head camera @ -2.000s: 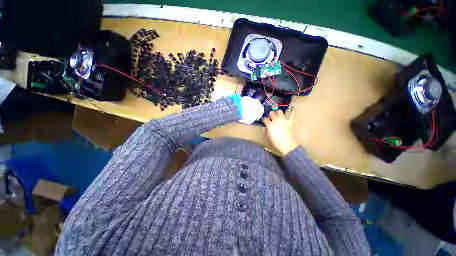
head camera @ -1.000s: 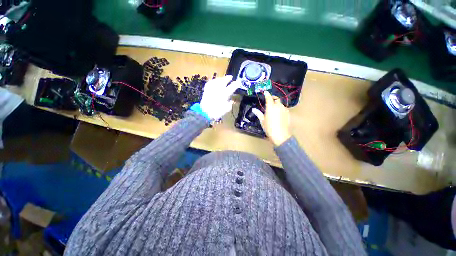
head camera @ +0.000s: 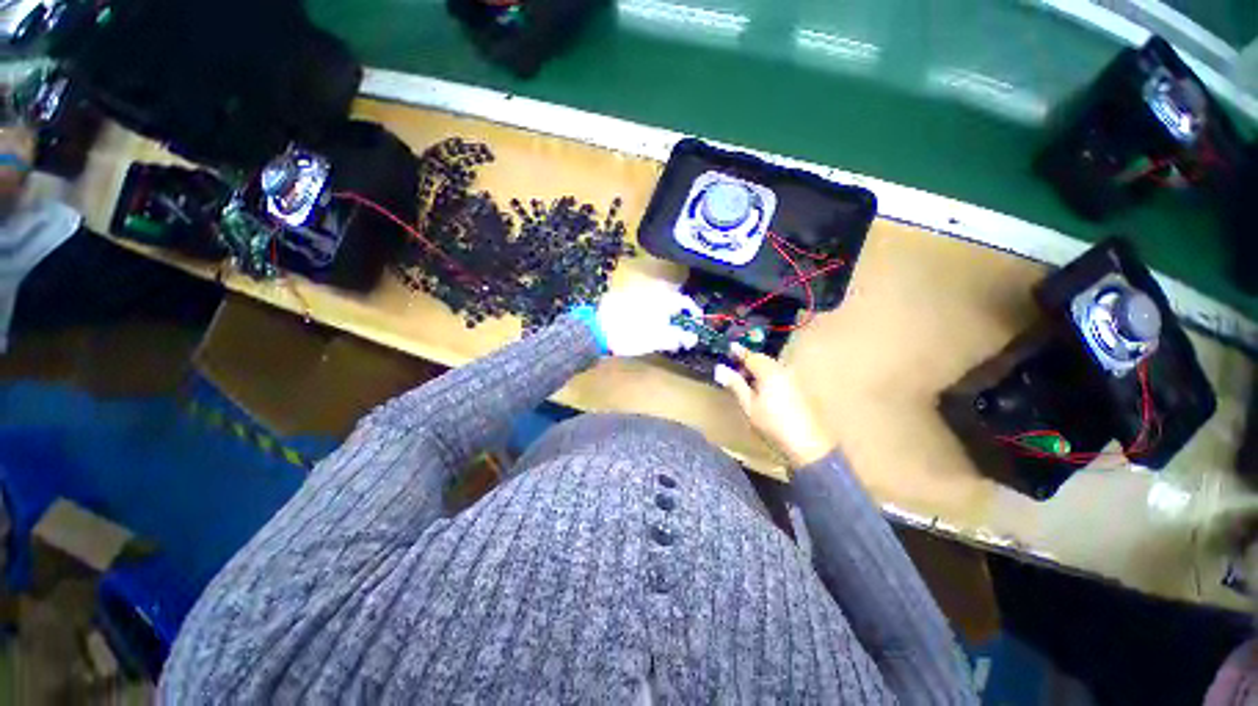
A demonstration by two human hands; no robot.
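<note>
The larger black housing half (head camera: 835, 221) lies open on the bench in front of me, with a silver loudspeaker (head camera: 723, 217) in it. Red wires (head camera: 814, 280) loop from it to the smaller black housing half (head camera: 763, 310) on the near side. My gloved left hand (head camera: 644, 319) holds the left end of the small green circuit board (head camera: 711, 331) over the smaller half. My bare right hand (head camera: 767, 390) has its fingertips at the board's right end. Whether the right fingers grip it is too small to tell. The smaller half is partly hidden by the hands and board.
A pile of small black parts (head camera: 517, 258) lies left of the unit. Another open speaker unit (head camera: 366, 173) is beyond it, with a dark heap (head camera: 207, 69) behind. An open unit (head camera: 1186, 400) stands at right. More units are on the green conveyor (head camera: 855, 111).
The circuit board has moved from over the loudspeaker down to the smaller half. Both hands have come nearer to me, the left also to the right. The camera view has shifted.
</note>
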